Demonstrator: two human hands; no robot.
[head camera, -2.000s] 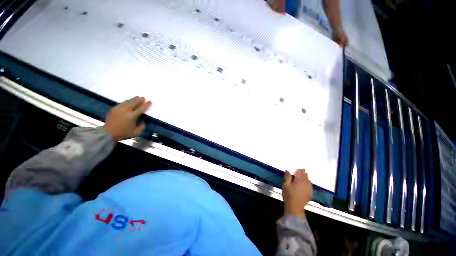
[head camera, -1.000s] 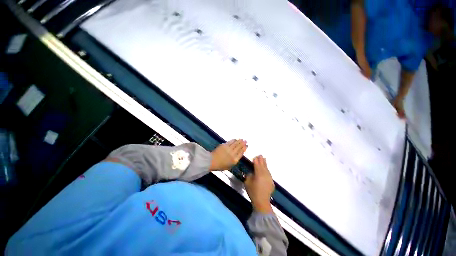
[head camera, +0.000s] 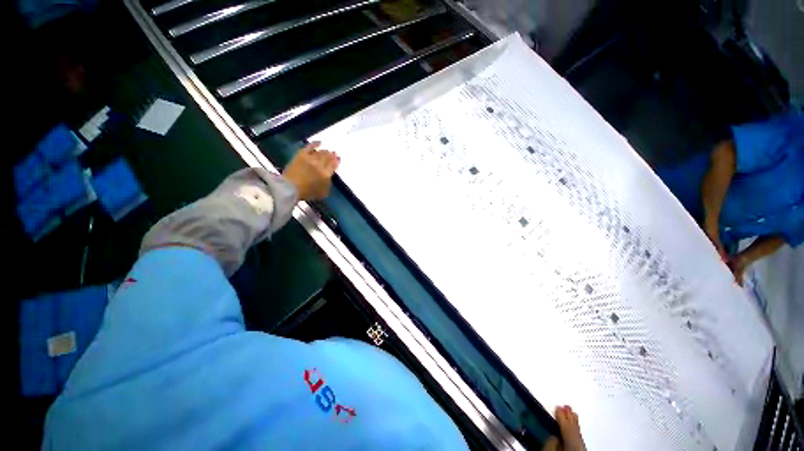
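The white reflector sheet (head camera: 458, 229) with fine dots and rows of small dark squares lies over a blue pad (head camera: 388, 255) on the line. My left hand (head camera: 313, 172) rests at the sheet's near left corner, fingertips on its edge. My right hand (head camera: 567, 432) is at the near edge further right, cut off by the bottom of the picture, with fingers on the sheet's rim. Whether either hand pinches the edge or only presses on it is hard to tell.
Bare steel rollers (head camera: 353, 75) lie beyond the sheet's left end, with a pale metal rail (head camera: 238, 145) on my side. Blue packets (head camera: 53, 176) and a white card (head camera: 160, 115) lie on the dark green side table. A person in blue (head camera: 749, 189) has hands at the far edge.
My hands were close together on the near edge and are now far apart, the left at the left corner, the right further along. The view has turned left, showing rollers and side table.
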